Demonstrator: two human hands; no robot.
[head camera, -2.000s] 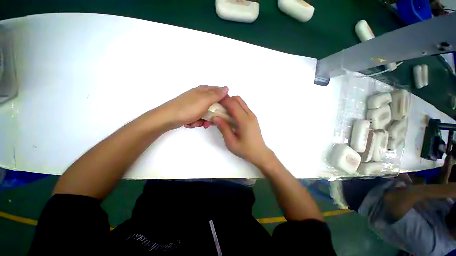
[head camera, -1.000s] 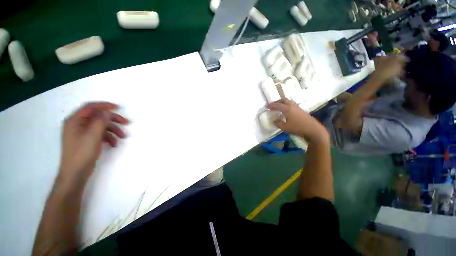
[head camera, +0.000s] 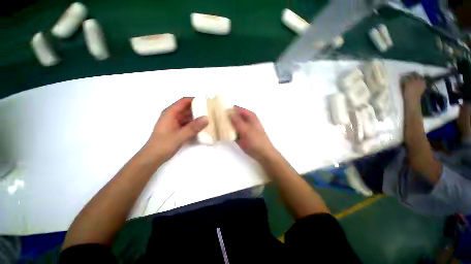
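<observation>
A white-cream plastic housing (head camera: 203, 120) with a tan open face is held above the middle of the white bench. It looks like two long halves side by side with a gap between them; blur hides whether they are joined. My left hand (head camera: 178, 126) grips its left side, thumb on the front. My right hand (head camera: 250, 129) grips its right side. A pile of similar housings (head camera: 365, 118) lies on a clear shiny tray at the right.
The white bench (head camera: 93, 129) runs left to right. Beyond it is the dark green conveyor belt (head camera: 119, 15) with scattered housings. A grey metal post (head camera: 323, 33) slants over the bench at right. A neighbouring worker's arm (head camera: 417, 121) is beside a black device (head camera: 434, 103).
My right hand has left the pile and come back to the middle. My left hand has come in from the left. Both now hold a housing. The view has turned left.
</observation>
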